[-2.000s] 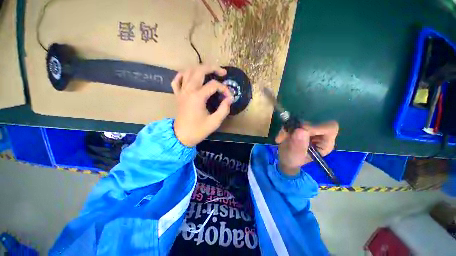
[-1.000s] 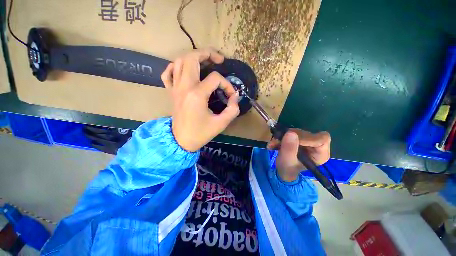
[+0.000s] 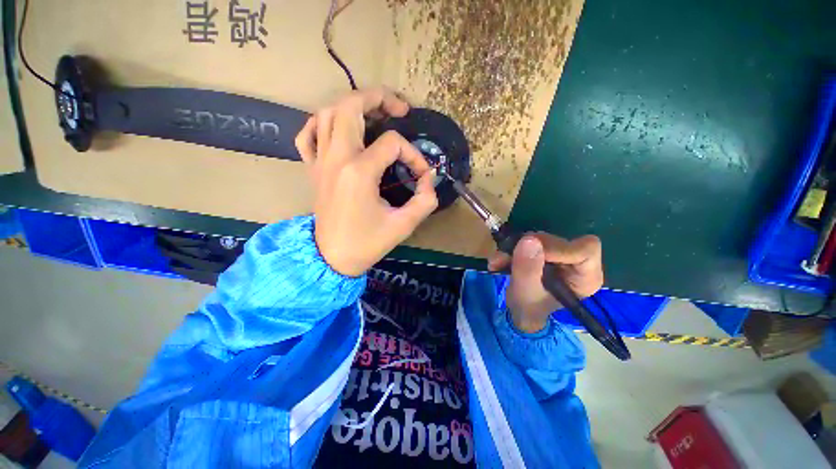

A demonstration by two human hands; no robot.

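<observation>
A black headphone headband (image 3: 206,121) with pale raised lettering lies across a tan cardboard sheet (image 3: 165,192). Its far ear cup (image 3: 75,103) is at the left. My left hand (image 3: 362,179) is over the near ear cup (image 3: 451,137), with thumb and index finger pinched at the cup's centre. A thin red wire shows inside the ring of those fingers. My right hand (image 3: 552,270) holds the soldering iron (image 3: 511,240) like a pen. Its silver tip is at the cup's centre, close to my left fingertips. The exact contact spot is too small to tell.
Small gold-brown pieces (image 3: 490,69) are scattered on the cardboard beyond the near cup. A dark cable (image 3: 337,55) curls up behind my left hand. The green bench (image 3: 642,156) extends right to a blue tray (image 3: 788,224). Blue bins (image 3: 128,245) sit below the bench edge.
The soldering iron has moved from beside the cup onto its centre. My left hand keeps its pinch at the cup. The view has shifted, and the red wires at the top are out of frame.
</observation>
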